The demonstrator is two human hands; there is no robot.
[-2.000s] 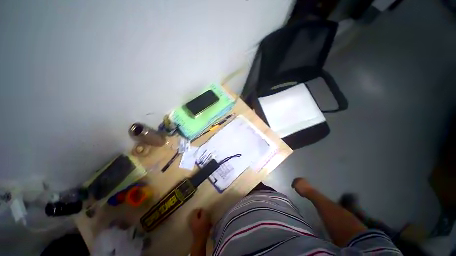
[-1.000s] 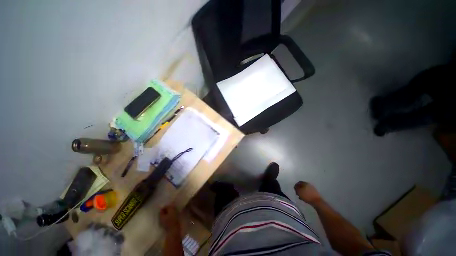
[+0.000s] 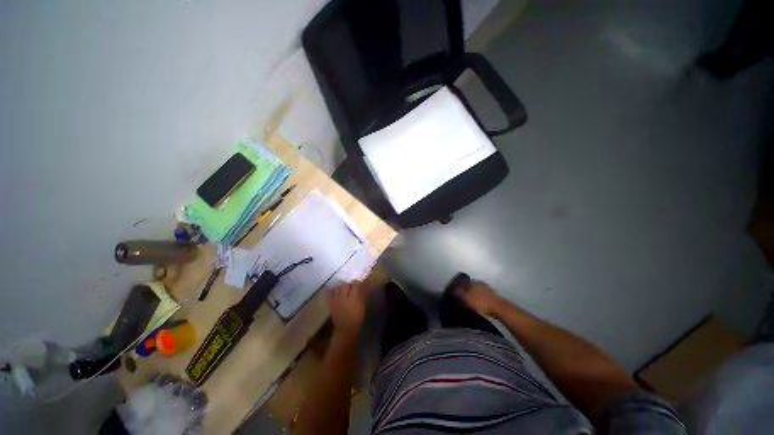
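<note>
My left hand (image 3: 346,299) rests with its fingers on the near edge of the papers at the desk's front edge; whether it grips them is not clear. My right hand (image 3: 472,292) hangs over the floor, away from the desk, its fingers blurred. White papers (image 3: 307,241) lie on a clipboard (image 3: 283,315) with a dark edge. The black metal detector (image 3: 227,333) with yellow lettering lies beside them, its cord over the papers. A yellow and black pen (image 3: 270,207) lies between the papers and the pad of forms (image 3: 222,219). Small label slips (image 3: 238,267) lie near the clipboard.
A smartphone (image 3: 227,180) lies on the pad. A flask (image 3: 156,252) and an orange round item (image 3: 175,340) are on the desk (image 3: 373,223). White sheets (image 3: 428,151) lie on the black chair (image 3: 458,191). A carton (image 3: 692,355) stands on the floor at right.
My left hand has moved forward along the desk edge to the papers. My right hand has moved inward, towards my feet. The person's dark legs at right have mostly left the view.
</note>
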